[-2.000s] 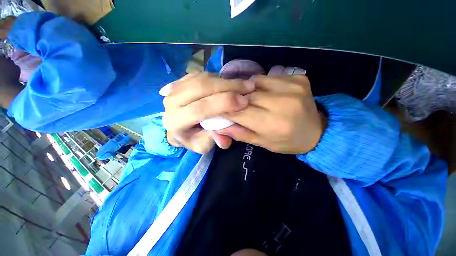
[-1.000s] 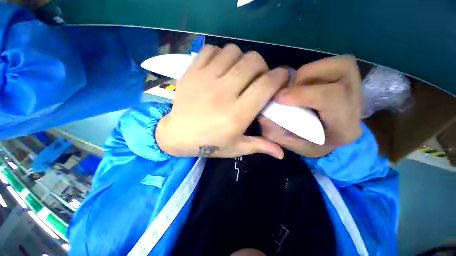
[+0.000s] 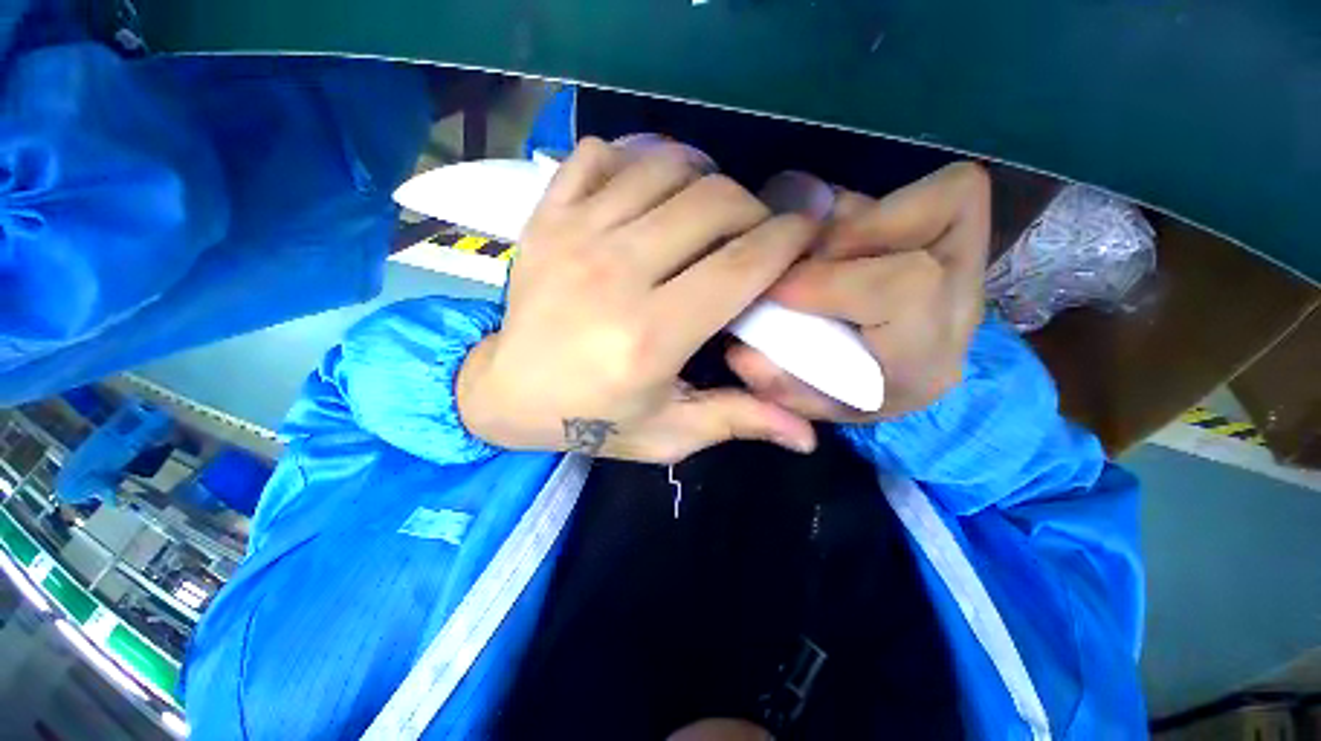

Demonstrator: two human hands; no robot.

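I hold a headset in front of my chest, below the bench edge. My left hand (image 3: 630,297) lies over it, back of the hand towards me, thumb pointing right. My right hand (image 3: 891,290) grips its right side with bent fingers. One white cat ear (image 3: 471,196) sticks out to the left of my left hand. Another white cat ear (image 3: 814,352) shows between my hands, pointing down right. Parts of the pale pink-lilac ear cushions (image 3: 797,193) show above my fingers. The headband is hidden under my hands.
The green bench (image 3: 811,73) runs across the top, its edge just beyond my hands. A neighbour's blue sleeve (image 3: 102,217) is at the left. An open brown carton (image 3: 1123,340) with crumpled clear plastic bags (image 3: 1079,253) stands at the right.
Since the first frame my hands have parted from a clasp and two cat ears have come into view. In the last second, both hands have shifted slightly left with the headset.
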